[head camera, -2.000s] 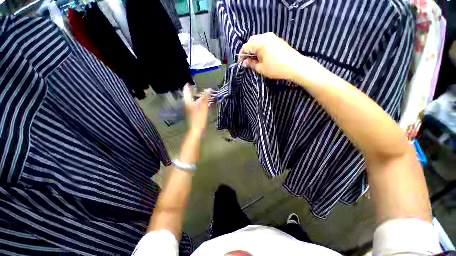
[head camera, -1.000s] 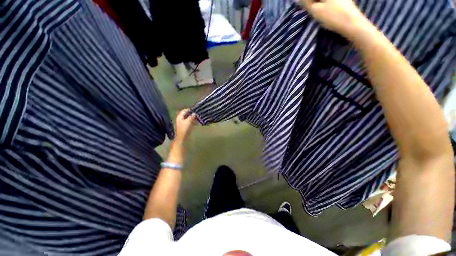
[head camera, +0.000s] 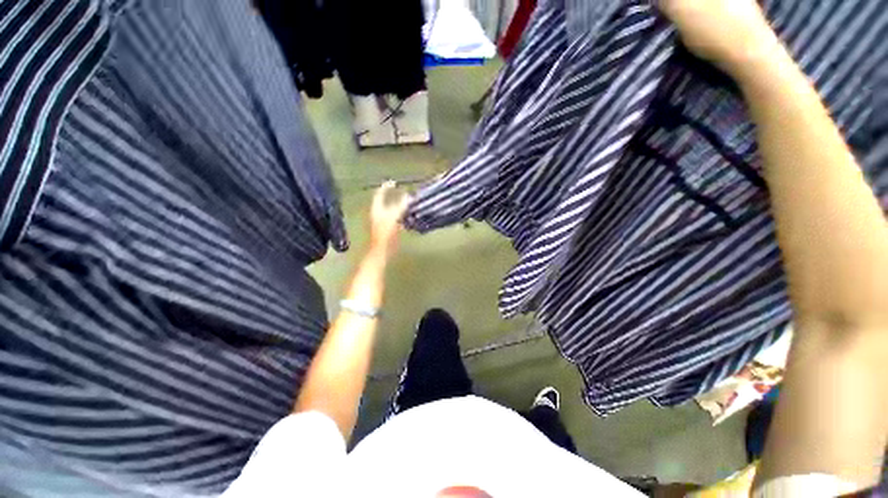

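A navy-and-white striped garment [head camera: 623, 243] hangs in front of me on the right, with plain black bands across its body. My left hand [head camera: 391, 206] pinches a corner of its striped cloth and pulls it out to the left; I cannot tell whether this is hem or cuff. My right hand [head camera: 716, 24] is at the top edge, partly cut off, over the upper part of the same garment. Its fingertips are out of the picture, so its grip is hidden.
More striped garments [head camera: 166, 253] fill the left side. Black garments [head camera: 375, 44] hang at the top, above a pale box-like thing [head camera: 391, 119] on the grey-green floor. A white item with a blue edge [head camera: 456, 34] lies behind. My feet are below.
Over two seconds my left hand has gone from open and blurred to pinching the cloth. My right hand has moved up and right. Since one second ago, the left hand is slightly higher and further right.
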